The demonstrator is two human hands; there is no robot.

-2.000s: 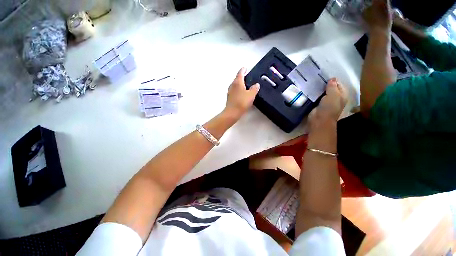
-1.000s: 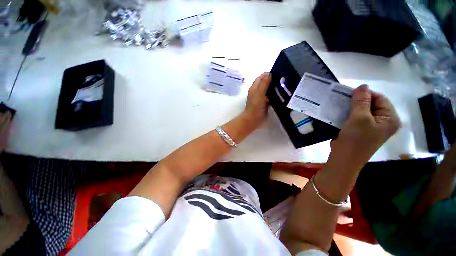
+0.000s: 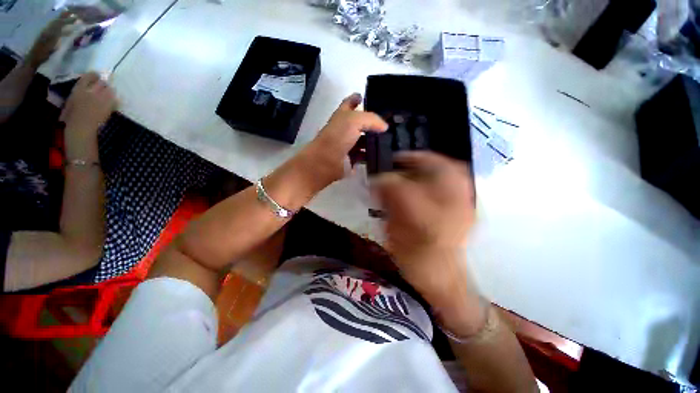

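A black insert tray (image 3: pixel 453 107) is held up in front of me with its open hollow and dark moulded shapes facing me. My left hand (image 3: pixel 338 138) grips its left edge, with the thumb over the rim. My right hand (image 3: pixel 426 203) is blurred and lies over the tray's lower part; whether it holds anything is hidden. The leaflet seen before does not show. Another black tray (image 3: pixel 234 111) lies on the table to the left, holding a white leaflet (image 3: pixel 282 88). Two leaflet stacks, one neat (image 3: pixel 468 50) and one looser (image 3: pixel 491 138), are beyond and right of the held tray.
A cable pile (image 3: pixel 368 29) lies at the far side. A large black tray stack (image 3: pixel 673 142) is at the right edge, and a black object (image 3: pixel 614 31) is at the far right. At the left are a neighbour's hands (image 3: pixel 88 104) and a red stool (image 3: pixel 77 311).
The view has swung left. The held tray is turned from its earbud side to its hollow side. My right hand moved over the tray, and its leaflet no longer shows.
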